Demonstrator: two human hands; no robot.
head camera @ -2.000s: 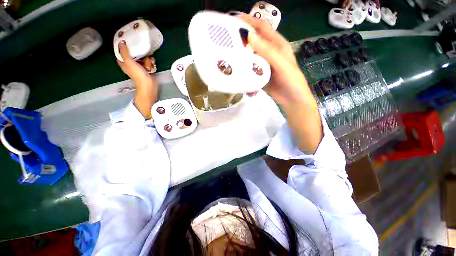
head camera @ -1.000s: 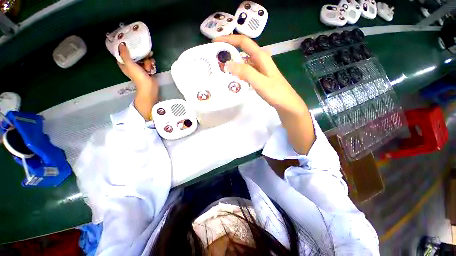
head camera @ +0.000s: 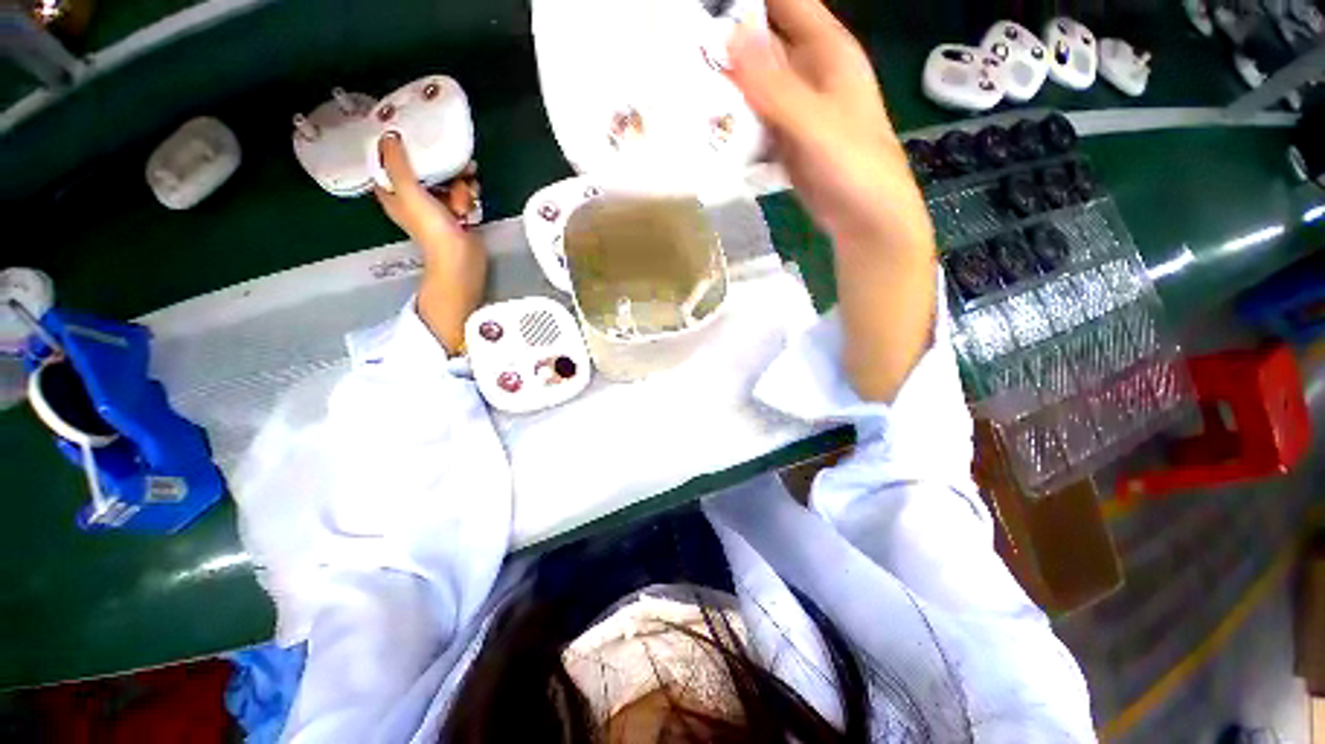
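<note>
My right hand (head camera: 821, 109) holds a white electronic unit (head camera: 625, 95) raised at the top centre, its top cut off by the picture's edge. My left hand (head camera: 424, 211) holds another white unit (head camera: 433, 134) at the upper left, thumb on its face. A third unit with a round black part (head camera: 529, 353) lies face up on the white sheet (head camera: 610, 451). The cream small parts tub (head camera: 639, 349) is beside it, with small bits inside. A further unit (head camera: 546, 225) is partly hidden behind the tub.
A unit with prongs (head camera: 334, 143) lies behind my left hand; another (head camera: 193, 163) is further left. A clear tray with black round parts (head camera: 1054, 313) is at the right. Several units (head camera: 1017, 58) lie beyond it. A blue tape holder (head camera: 131, 429) is at left, a red stool (head camera: 1250, 422) at right.
My right hand has raised its unit up and away, uncovering the tub. My left hand and its unit have shifted slightly right. The units by the top centre are now hidden from view.
</note>
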